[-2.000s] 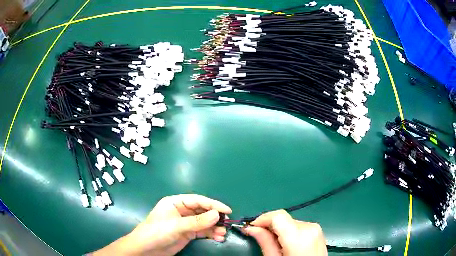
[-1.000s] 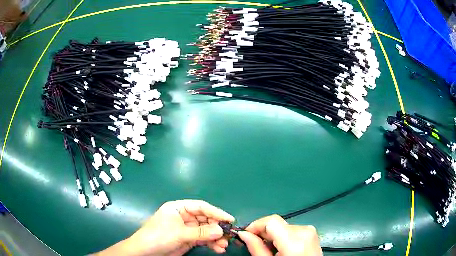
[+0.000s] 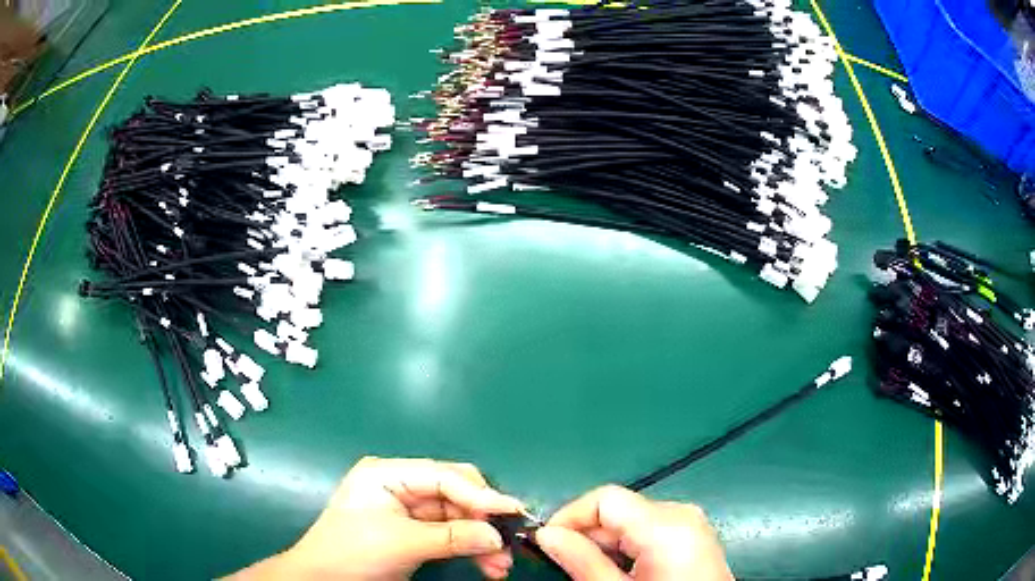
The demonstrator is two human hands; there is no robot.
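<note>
My left hand [image 3: 414, 524] and my right hand [image 3: 636, 533] meet at the bottom centre. Left fingertips pinch a small black connector housing [image 3: 513, 529]. Right fingertips pinch wire ends of a wire harness right against it; fingers partly hide the joint, so I cannot tell whether the wires are inside. One black branch [image 3: 726, 440] runs up and right to a small white connector [image 3: 834, 371]. Another white end [image 3: 872, 573] lies at the bottom edge, its branch mostly cut off.
A centre pile of sleeved leads [image 3: 670, 114] lies at the top, bare wire ends left, white plugs right. A left pile of harnesses [image 3: 204, 204] and a right dark pile [image 3: 948, 340] flank it. A blue bin [image 3: 965, 80] stands upper right on the green bench [image 3: 511, 340].
Both hands have come closer together, and the red wire seen between them is now hidden. The lower branch has slid down towards the picture's edge. The piles sit slightly higher and further left in view.
</note>
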